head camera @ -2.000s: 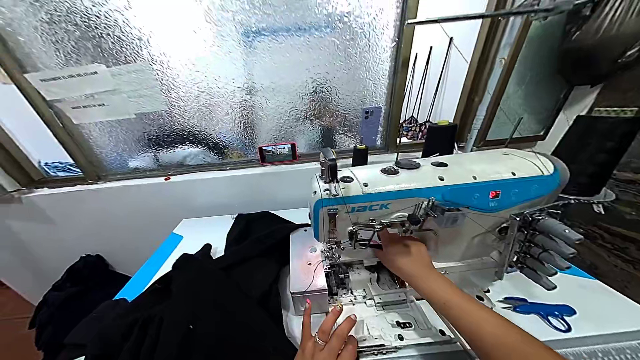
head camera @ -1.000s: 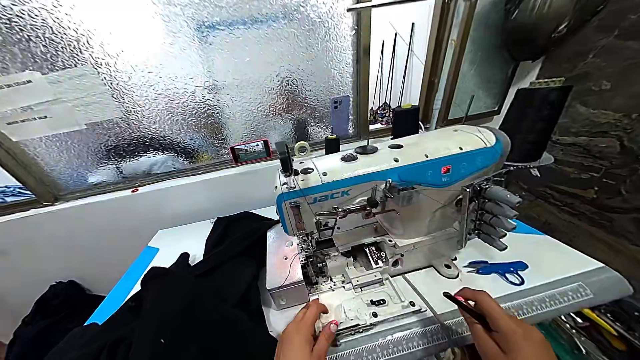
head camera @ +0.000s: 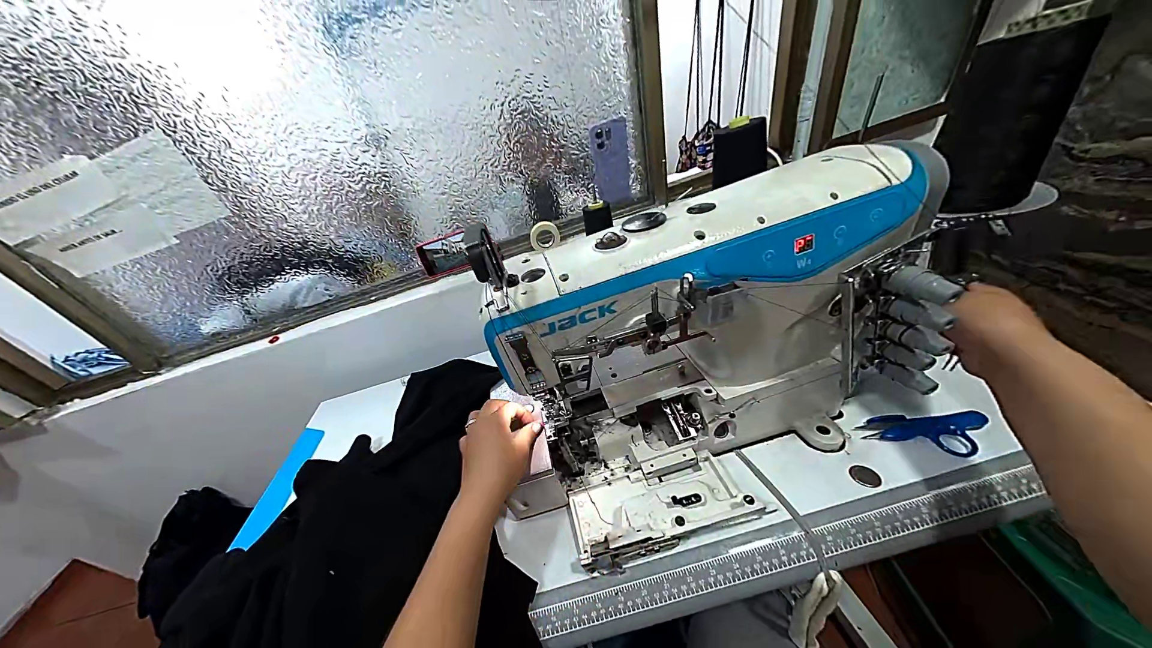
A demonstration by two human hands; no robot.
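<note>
A white and blue Jack industrial sewing machine stands on the table, its front cover plate swung out and the looper area exposed. My left hand is at the needle area, thumb and fingertips pinched together; whether they hold a thread cannot be made out. At the machine's right end, my right hand reaches behind the grey tension knobs, its fingers mostly hidden. Black fabric lies to the left of the machine, beside my left forearm. Blue thread snips lie below the knobs.
A ruler strip runs along the table's front edge. A round metal disc lies near it. Behind the machine are a small black spool, a tape roll and a phone. A large black thread cone stands at the right.
My left hand has moved from the front cover plate up to the needle area. My right hand, which held a dark slim tool near the table's front edge, has moved to the tension knobs.
</note>
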